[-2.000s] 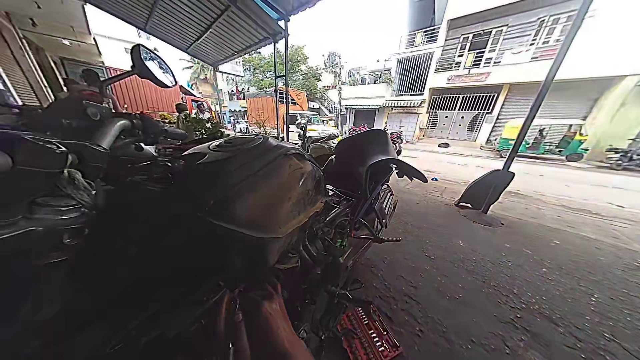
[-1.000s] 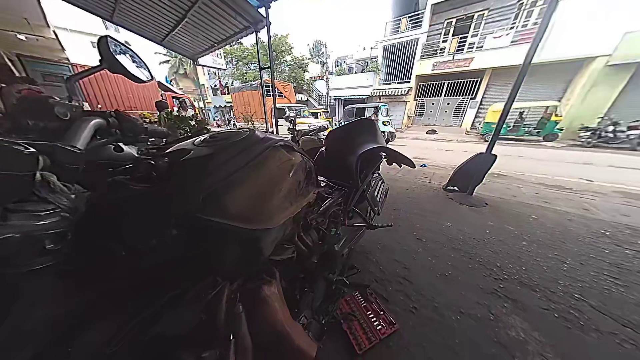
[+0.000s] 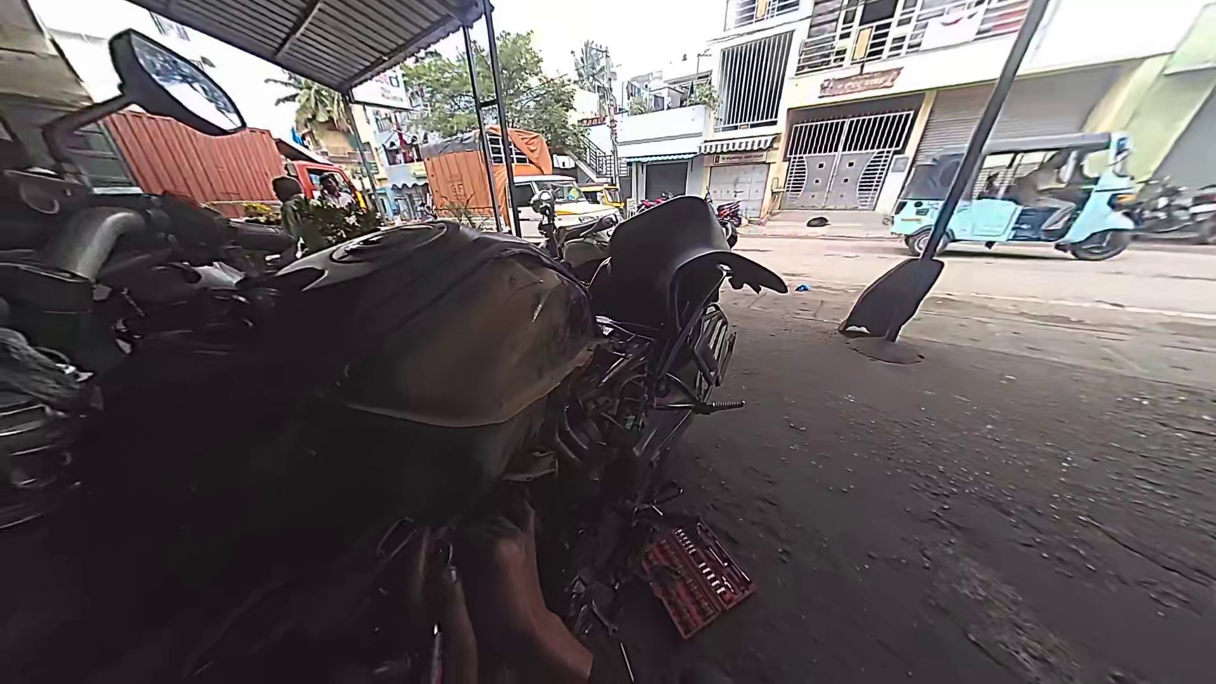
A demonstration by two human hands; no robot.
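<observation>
A motorcycle with a dark fuel tank fills the left and middle of the head view. Its seat is tipped up behind the tank, over exposed frame parts. Low in deep shadow, below the tank, my right hand reaches in against the side of the motorcycle; its fingers are hidden. Close beside it on the left is my left hand, mostly dark and narrow in view. What either hand holds cannot be made out. A red socket set case lies open on the ground right of my hands, with sockets in it.
A footpeg juts from the motorcycle's rear. Handlebar parts and a round mirror stand at upper left. A slanted pole with a dark panel at its base rises at right. Beyond, a light-blue auto-rickshaw is on the road.
A light-blue auto-rickshaw now shows at the right, where a green and yellow one stood in view before. My hands stay low beside the motorcycle.
</observation>
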